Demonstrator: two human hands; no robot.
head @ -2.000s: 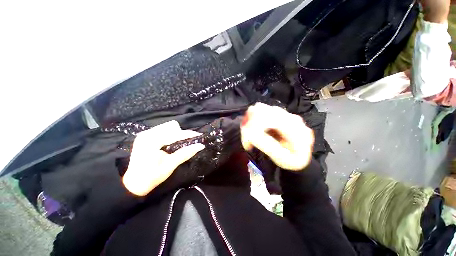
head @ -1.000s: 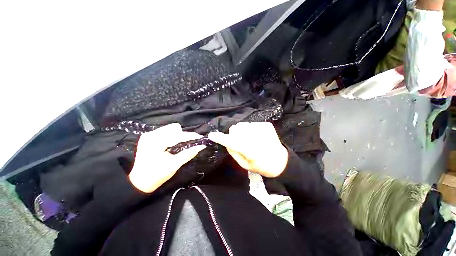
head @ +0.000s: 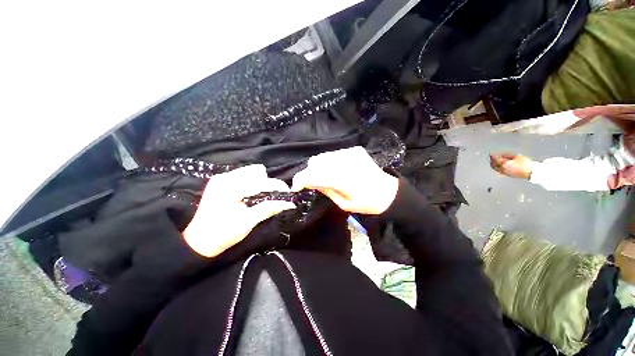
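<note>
A black nubbly garment (head: 223, 104) with smooth black fabric folds lies across my lap, partly under the table edge. My left hand (head: 237, 208) pinches a dark braid trim (head: 268, 199) with silvery glints, which shows between thumb and fingers. My right hand (head: 348, 181) is close beside it, its fingertips closed on the right end of the same trim. Both hands look overexposed. No needle or thread can be made out between the fingertips.
A white table (head: 139, 55) fills the upper left. Another person's hand (head: 512, 165) and white sleeve reach in from the right. A second black garment (head: 480, 49) with pale edging lies upper right. An olive-green bundle (head: 543, 288) lies on the grey floor (head: 480, 198).
My right hand was raised away from the trim, then came left to meet my left hand and stays there. The other person's arm has moved down from the upper right corner.
</note>
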